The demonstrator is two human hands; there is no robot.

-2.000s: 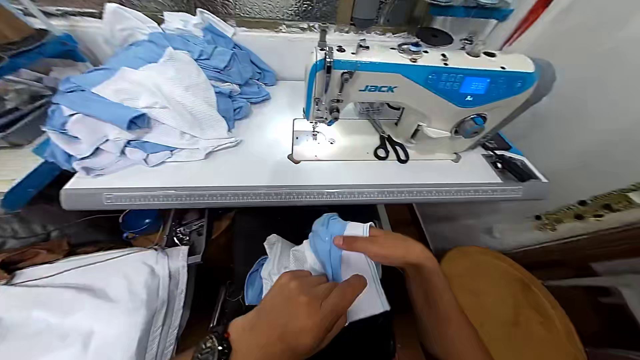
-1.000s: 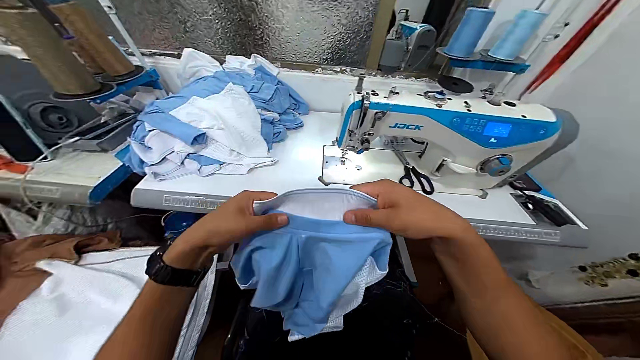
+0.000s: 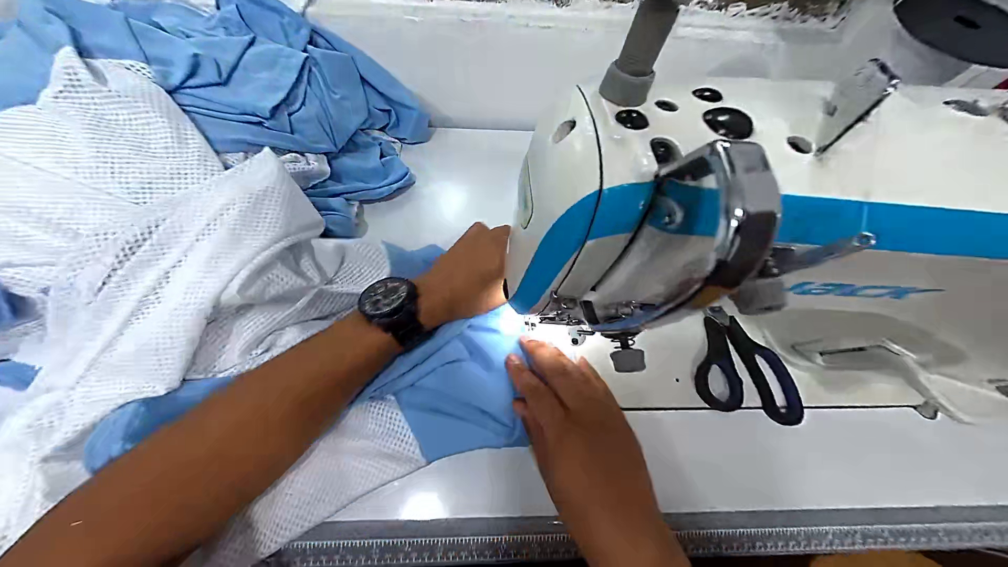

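A light blue and white mesh garment lies on the sewing machine table, one blue edge close to the lit needle area of the white and blue Jack sewing machine. My left hand, with a black watch on its wrist, reaches behind the machine head; its fingers are partly hidden there, so its grip cannot be told. My right hand rests flat on the blue cloth just in front of the needle area, fingertips near the presser foot, which is partly hidden by the machine head.
Black-handled scissors lie on the machine bed to the right of my right hand. A heap of blue and white mesh cloth covers the table's left side. A measuring scale runs along the front edge.
The garment was held up by its waistband in both hands in front of the table; now it lies on the table at the needle area. The view has moved much closer to the machine.
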